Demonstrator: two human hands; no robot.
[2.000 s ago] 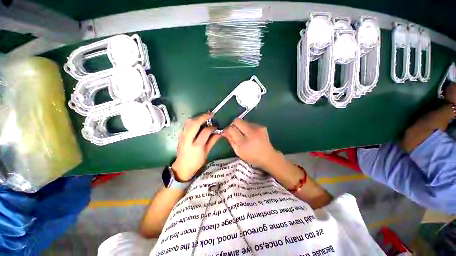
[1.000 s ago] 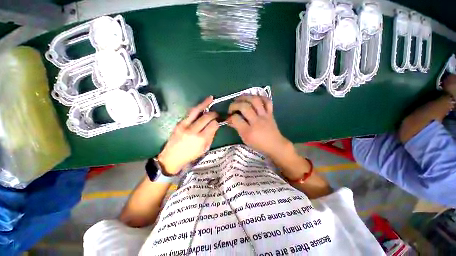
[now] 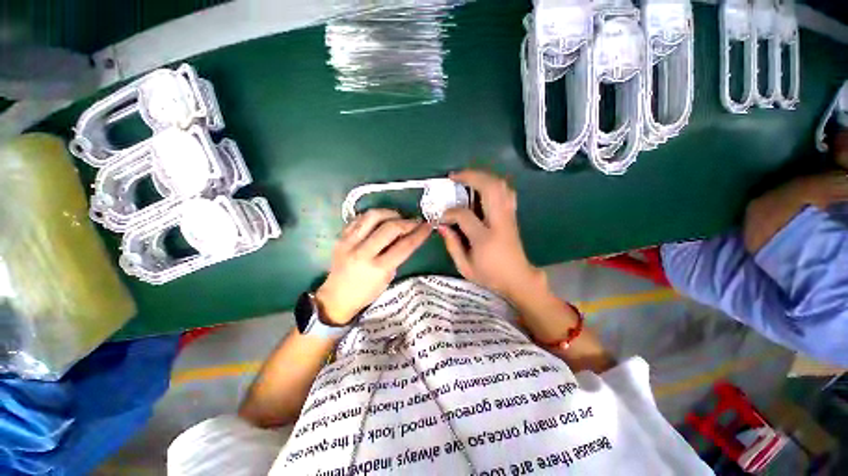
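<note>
A white plastic frame [image 3: 444, 197] lies nearly level between my hands, its loop to the left and its round disc to the right. My left hand [image 3: 370, 256] holds its near side, with fingertips reaching toward the disc. My right hand [image 3: 488, 228] grips the disc end, thumb and fingers around it. My fingertips meet at the near edge of the disc and hide part of it. Whether a thin strip is between them cannot be told. A bundle of thin strips [image 3: 386, 51] lies on the green bench beyond the frame.
Three stacks of frames [image 3: 177, 167] lie to the left, beside a yellowish plastic-wrapped block [image 3: 56, 251]. More stacks [image 3: 609, 84] stand to the right, with smaller frame rows [image 3: 761, 56] farther right. A neighbour's blue sleeve [image 3: 758, 279] is at the right edge.
The frame has turned from slanting to nearly level, its loop now pointing left. My hands have moved from its loop end to the disc end. The camera view has shifted slightly.
</note>
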